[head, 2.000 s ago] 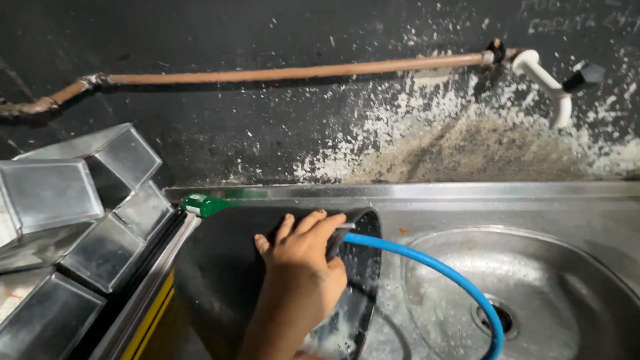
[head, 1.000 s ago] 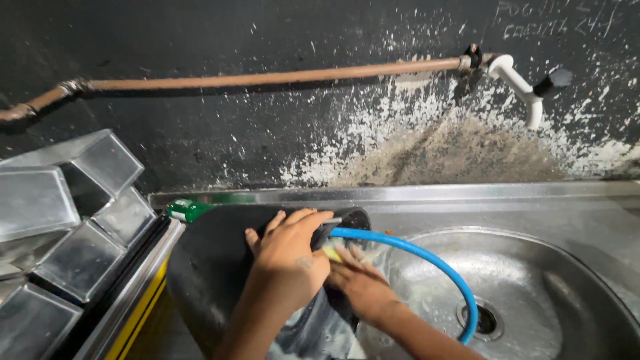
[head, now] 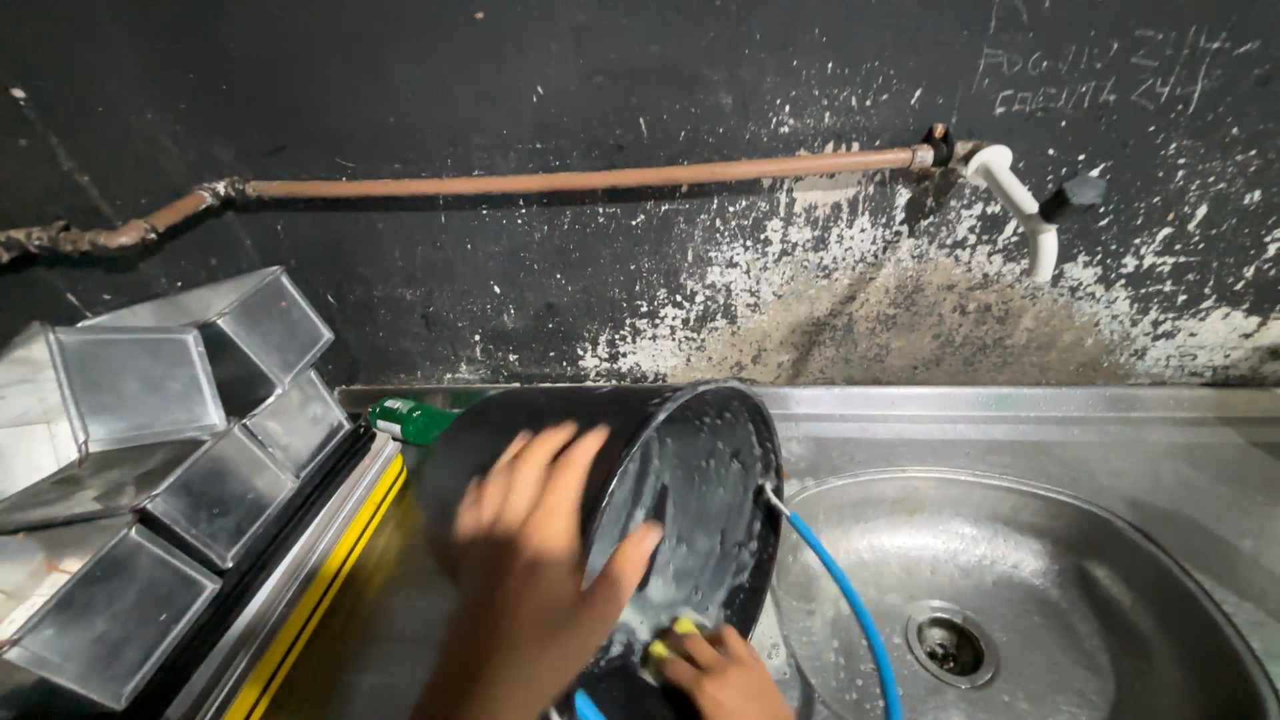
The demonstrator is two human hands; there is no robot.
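A black bucket [head: 700,520] lies on its side on the steel counter, its mouth toward the right and wet with suds inside. Its blue handle [head: 845,590] arcs from the rim over the sink's edge. My left hand [head: 540,540], slightly blurred, lies over the bucket's outer side with its thumb near the rim and its fingers spread. Down at the lower part of the mouth, my right hand [head: 730,680] holds a yellow sponge [head: 675,635] against the inside.
Right of the bucket is a round steel sink basin [head: 1000,540] with a drain [head: 950,645]. Metal tins [head: 140,385] and yellow-edged trays [head: 320,590] stand at left, near a green bottle [head: 410,420]. A white tap [head: 1015,205] and brown pipe [head: 580,180] run along the wall.
The bucket's mouth has turned more into view, and its blue handle hangs lower. My left hand has shifted from the rim onto the side. My right hand, out of sight two seconds ago, is now lower.
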